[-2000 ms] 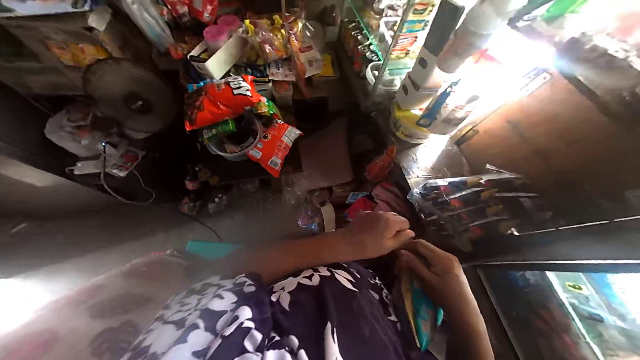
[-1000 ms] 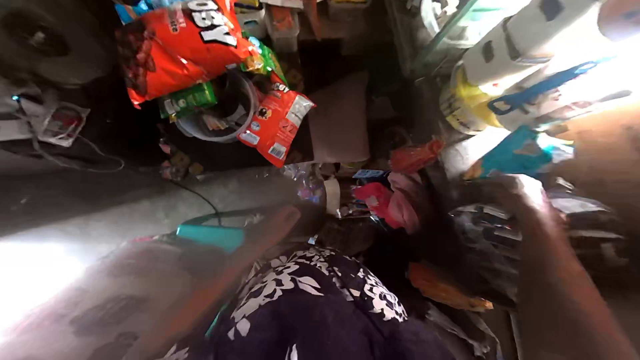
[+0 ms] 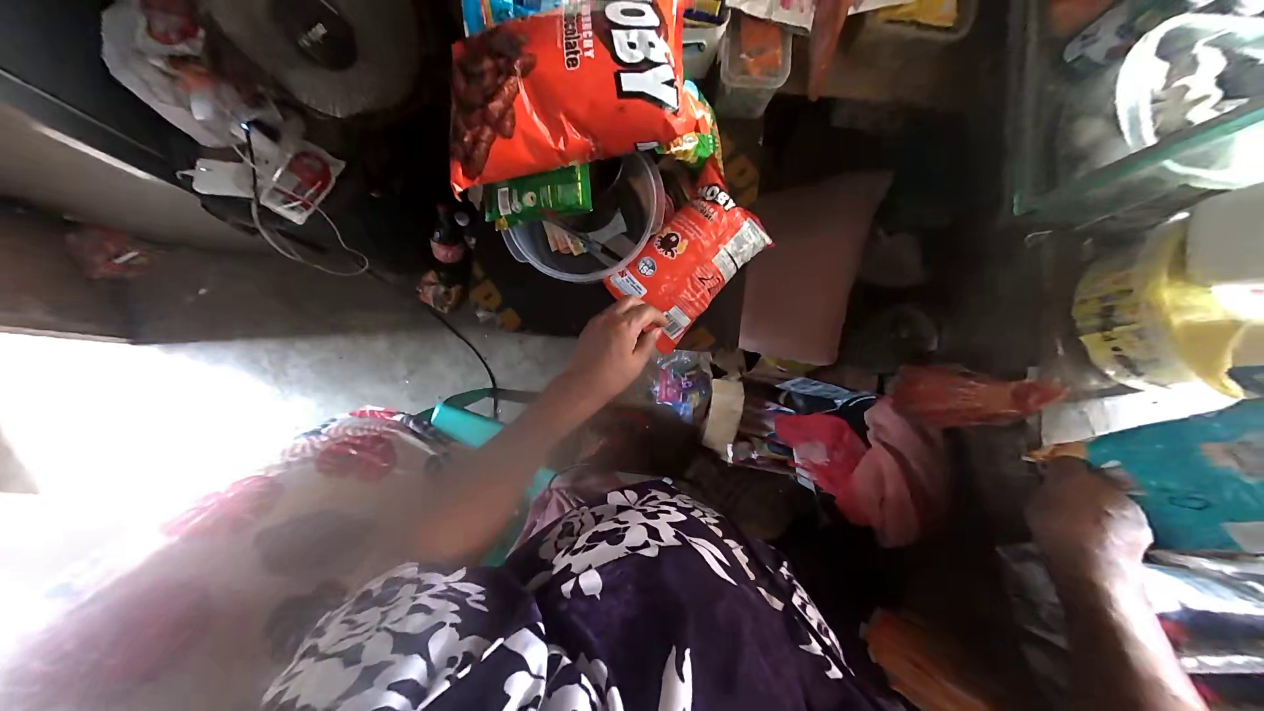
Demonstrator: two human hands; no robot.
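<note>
My left hand (image 3: 622,341) reaches up at the centre, its fingers at the lower corner of a small red snack packet (image 3: 696,259); whether they grip it is unclear. The packet leans against a clear plastic tub (image 3: 592,262) with a green packet (image 3: 541,195) across its rim. A large red bag of chocolate snacks (image 3: 573,89) lies just above. Far to the right, my right hand (image 3: 1086,518) is closed on the edge of a teal packet (image 3: 1185,469), partly blurred.
A fan (image 3: 321,39) and a cabled power socket (image 3: 296,178) stand at upper left. A pink cushion-like panel (image 3: 815,267), pink plastic bags (image 3: 869,464) and an orange bag (image 3: 973,395) lie right of centre. A yellow tub (image 3: 1150,306) and glass case (image 3: 1145,168) stand at right.
My hands were together near my lap two seconds ago. They have since parted: the left has moved up to the small red packet, the right out to the right with the teal packet.
</note>
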